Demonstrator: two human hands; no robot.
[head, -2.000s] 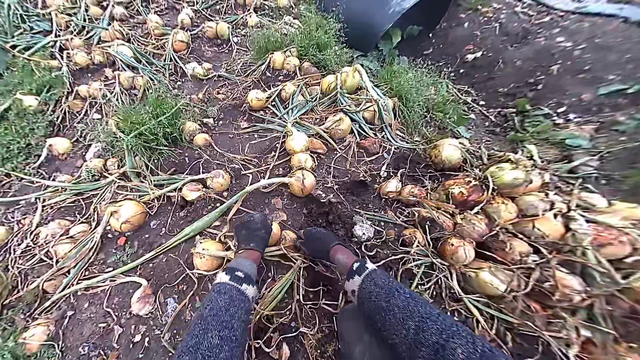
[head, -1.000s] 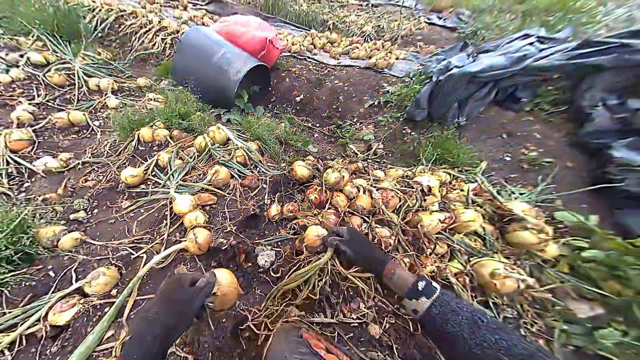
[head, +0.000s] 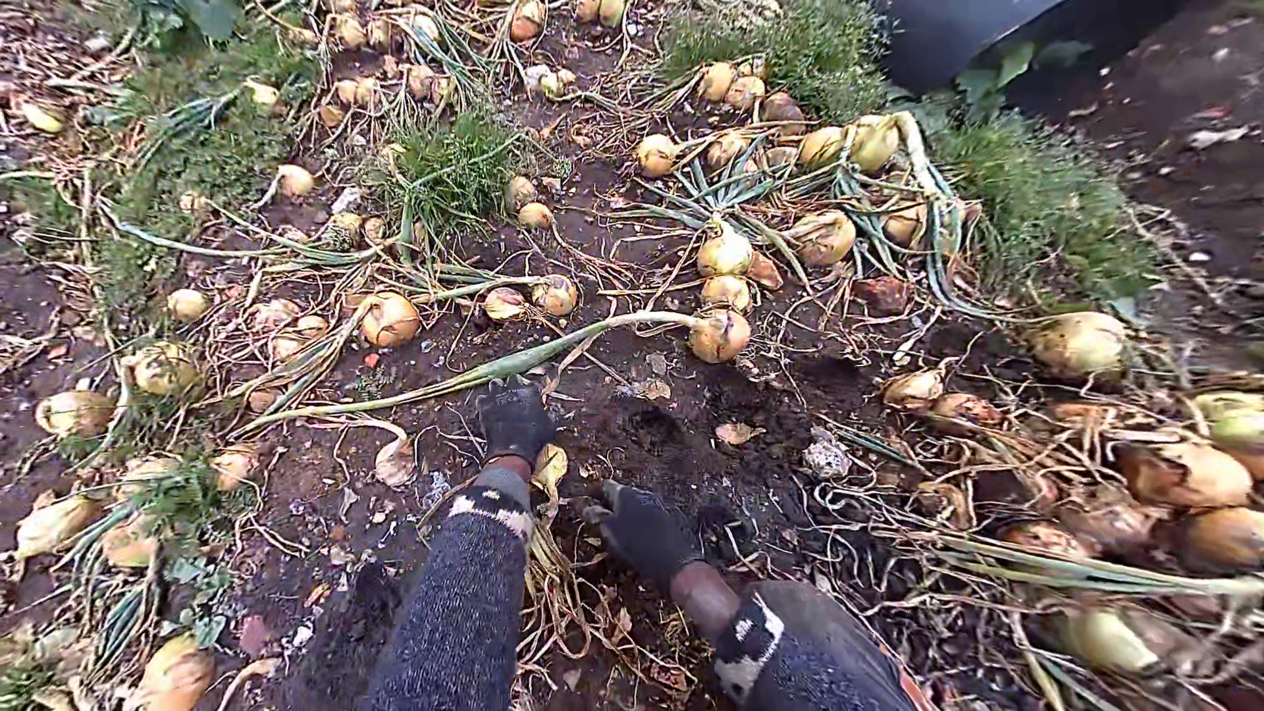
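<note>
My left hand (head: 515, 417), in a dark work glove, reaches to the long green stalk of an onion (head: 719, 335); its fingers are at the stalk, and whether they close on it cannot be told. My right hand (head: 642, 528), also gloved, is low over the soil beside a bundle of dry onion tops (head: 553, 583), with its fingertips toward a small yellowish bulb (head: 550, 466). What the right fingers touch is unclear. Two more onions (head: 725, 251) lie just behind the one with the long stalk.
A heap of onions (head: 1185, 476) with dry tops lies at the right. More onions (head: 390, 319) are scattered at the left and beyond. Grass tufts (head: 449, 178) stand among them, and part of a dark container (head: 948, 39) shows at the top right.
The large onion beside my left hand a second ago no longer shows near it. My right hand has moved away from the onion at the heap's edge. The view has swung left.
</note>
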